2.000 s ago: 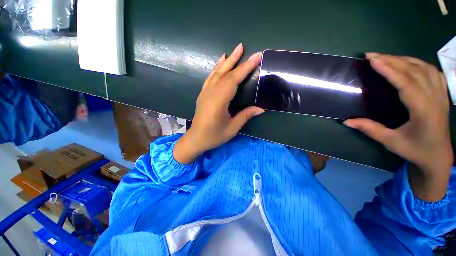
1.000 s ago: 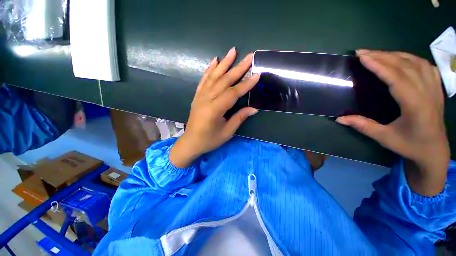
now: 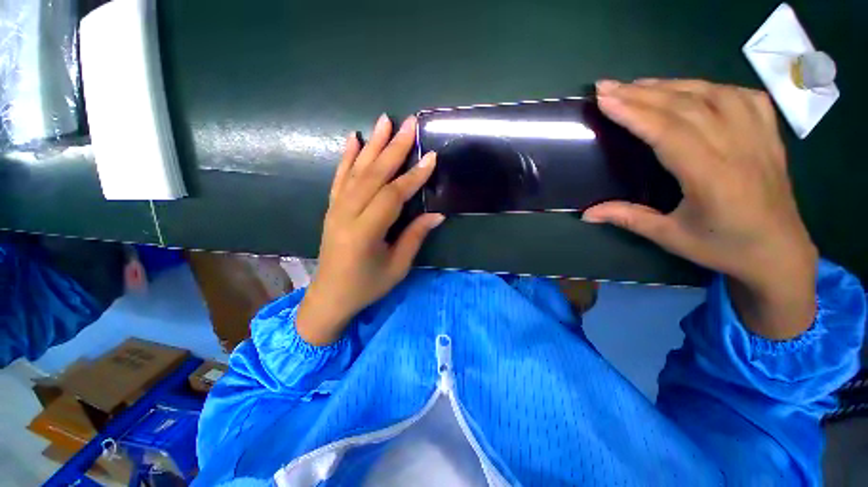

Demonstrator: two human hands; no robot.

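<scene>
A glossy black smartphone lies lengthwise in front of me on the dark green mat, screen up, with a bright lamp reflection along its upper part. My left hand holds its left end, with fingertips at the left edge and on the glass corner and the thumb at the lower corner. My right hand grips the right end, fingers at the top edge and thumb at the bottom edge, and covers part of it. I cannot tell whether a film is on the glass.
A white film stack stands at the upper left, beside a crinkled clear plastic bag. A white pad with a small round knob lies at the upper right. Cartons and blue bins are below left. Another person's blue sleeve shows at left.
The whole view has shifted and tilted, so phone and hands appear further left. More of the white pad and its knob shows. Both hands remain on the phone's ends.
</scene>
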